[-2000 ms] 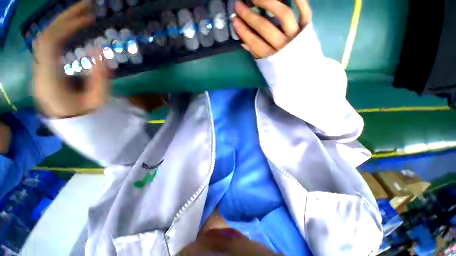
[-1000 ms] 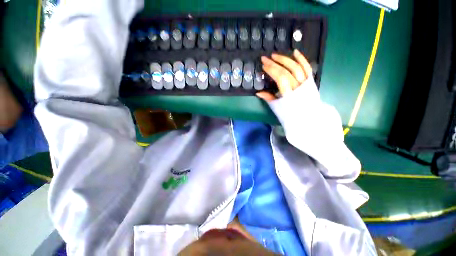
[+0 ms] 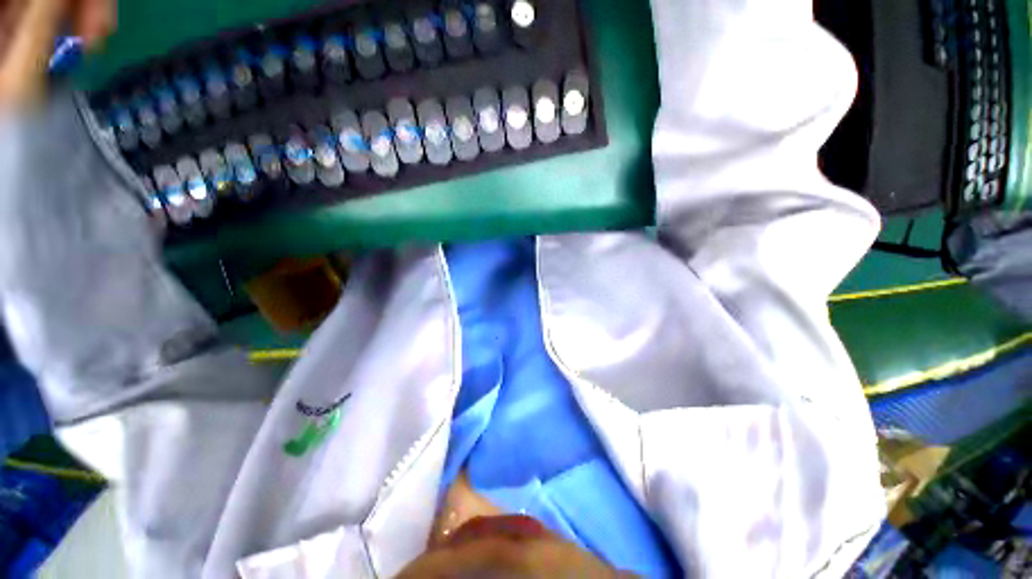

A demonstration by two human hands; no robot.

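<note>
The long black tray lies slightly tilted at the upper left, with two rows of grey oval housings. The housings bear round silvery discs, and thin blue strips cross many of them. A white disc sits at the upper row's right end. My left hand is blurred and cut off at the top left corner, beyond the tray's left end. A small blue piece shows beside its fingers; whether it is held is unclear. My right hand is out of the picture past the top edge; only its sleeve shows.
The bench has a green surface. At right stand a plain black case and a second black tray with rows of small silvery parts. An orange-brown object lies below the work tray. Cardboard shows at lower right.
My right hand has left the tray and gone out past the top edge. My left hand has come into view at the top left. The tray appears further left and tilted; the right-hand case shows more.
</note>
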